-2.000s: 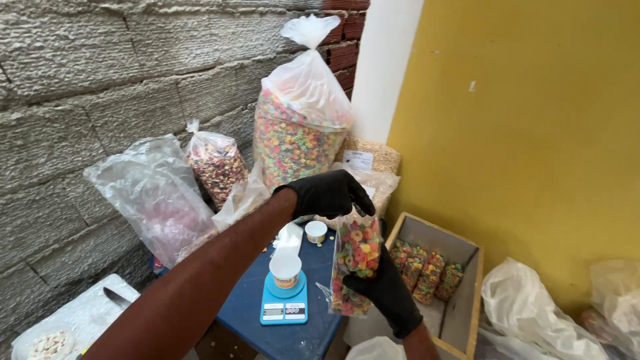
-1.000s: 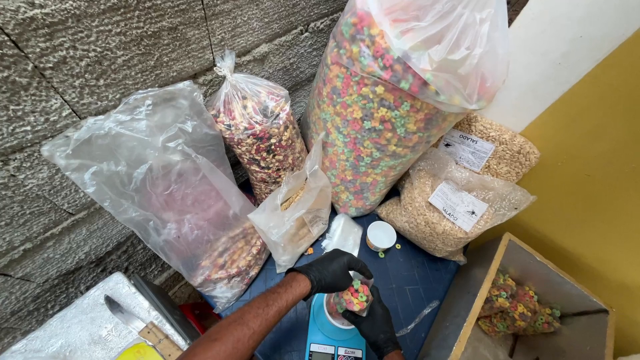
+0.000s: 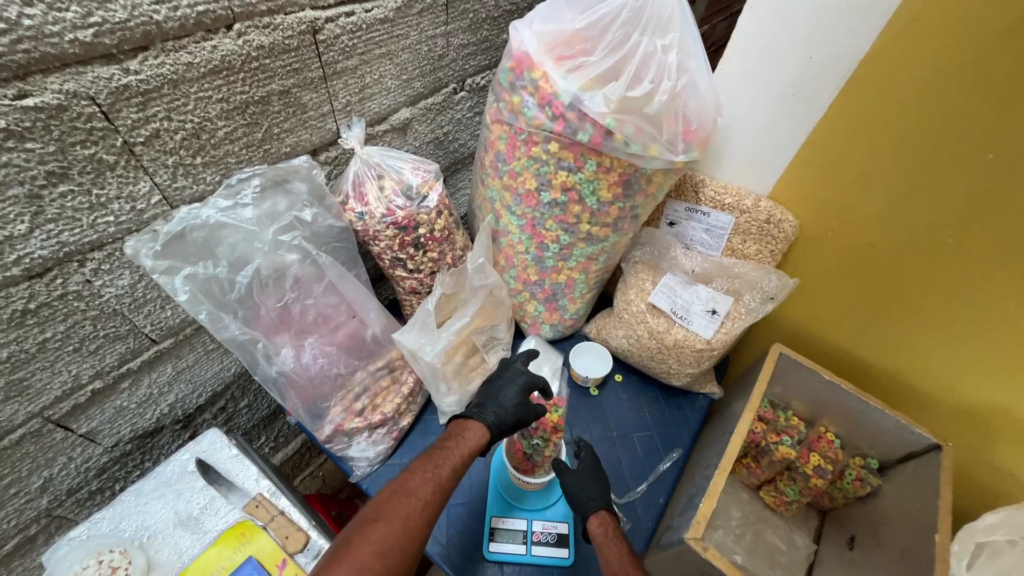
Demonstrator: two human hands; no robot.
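Observation:
A clear bag of colorful ring cereal stands upright in a white tub on a blue kitchen scale. My left hand, in a black glove, is at the upper part of this bag, fingers bent; whether it grips the plastic is unclear. Just right of the tub is my right hand, also black-gloved, with fingers apart and nothing visible in it. Behind the scale lie clear plastic bags and a small white cup, with loose cereal rings beside it.
A huge cereal sack stands at the back of the blue table, among other snack bags. At right, a wooden box holds several filled bags. A knife lies on a white foam lid at left.
The cereal bag, held up in both hands two seconds ago, now stands in the tub on the scale. My right hand has come away from it. The view has tilted downward.

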